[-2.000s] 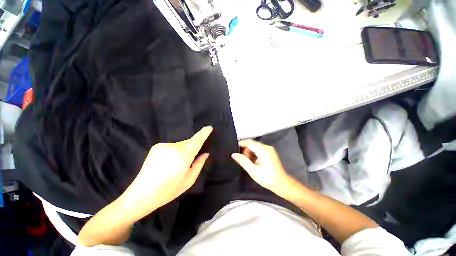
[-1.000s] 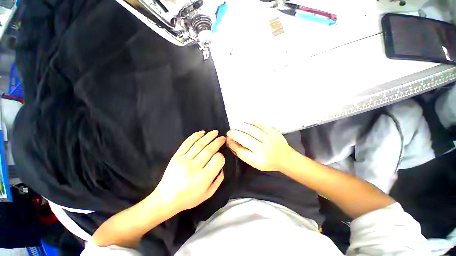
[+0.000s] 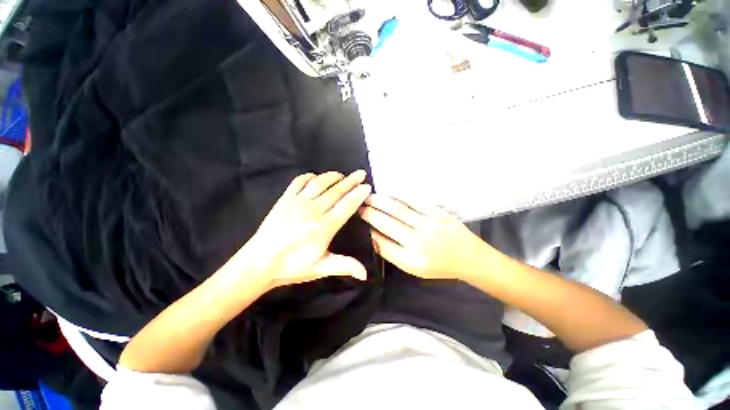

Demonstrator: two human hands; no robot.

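The black garment covers my lap and the left side, and its straight edge runs along the white table up to the presser foot. The sewing machine head overhangs the cloth at the top. My left hand lies flat on the garment, fingers near the edge and thumb apart. My right hand is at the garment edge by the table's front corner, its fingertips on the edge beside my left fingertips. Its thumb is mostly hidden, and the edge there seems pinched.
On the white table lie black-handled scissors, a red and a blue pen, small brown tabs and a smartphone. A ruled tape follows the front edge. Pale garment pieces hang below at right.
My left hand has moved up the garment and its thumb has spread away from the fingers. My right hand stays by the table corner. The camera view has shifted slightly.
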